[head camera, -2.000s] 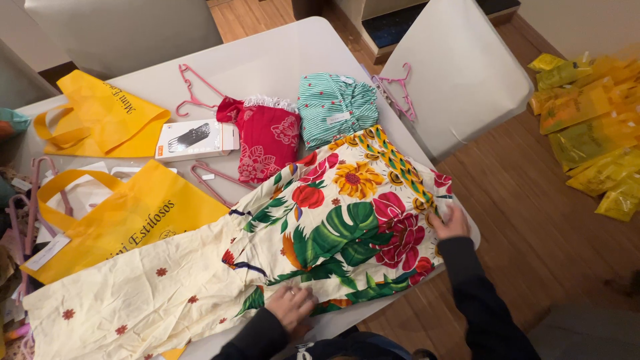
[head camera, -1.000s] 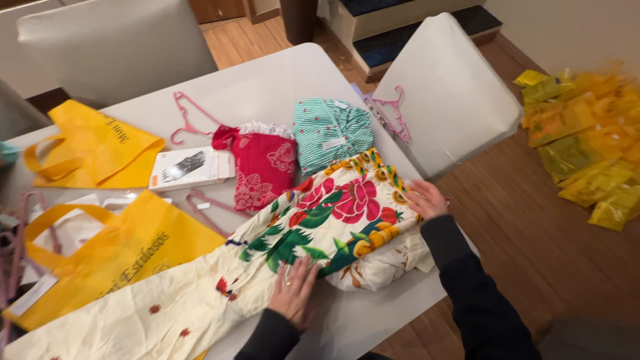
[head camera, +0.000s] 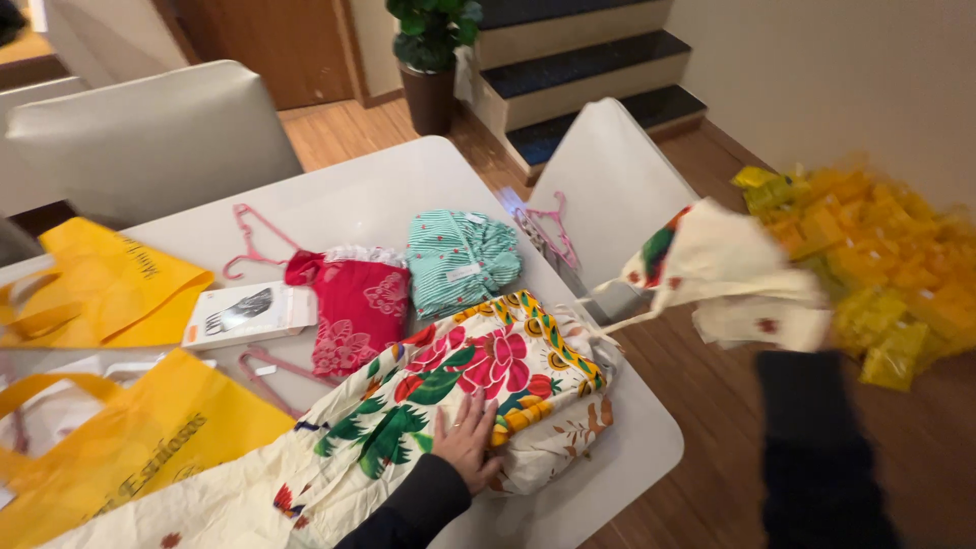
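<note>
A cream garment with a colourful floral print (head camera: 396, 427) lies across the white table. My left hand (head camera: 467, 442) rests flat on its printed part, fingers spread. At the right, beyond the table's edge, a cream cloth piece with small motifs (head camera: 709, 259) is raised and blurred, joined by thin straps to the garment's end. My right sleeve ends just below this cloth, and the cloth hides my right hand. A folded red garment (head camera: 360, 309) and a folded green striped garment (head camera: 461, 263) lie just behind the floral one.
Yellow fabric bags (head camera: 183, 427), a white box (head camera: 248, 313) and pink hangers (head camera: 255, 244) are on the table's left and middle. Light chairs (head camera: 160, 130) stand behind it. Yellow packages (head camera: 877, 259) are heaped on the floor at right, with a potted plant (head camera: 431, 91) and stairs (head camera: 587, 69) at the back.
My right arm has moved right, off the garment's edge, and a cream cloth piece is now raised there. My left hand stays on the floral fabric. The view has tilted up.
</note>
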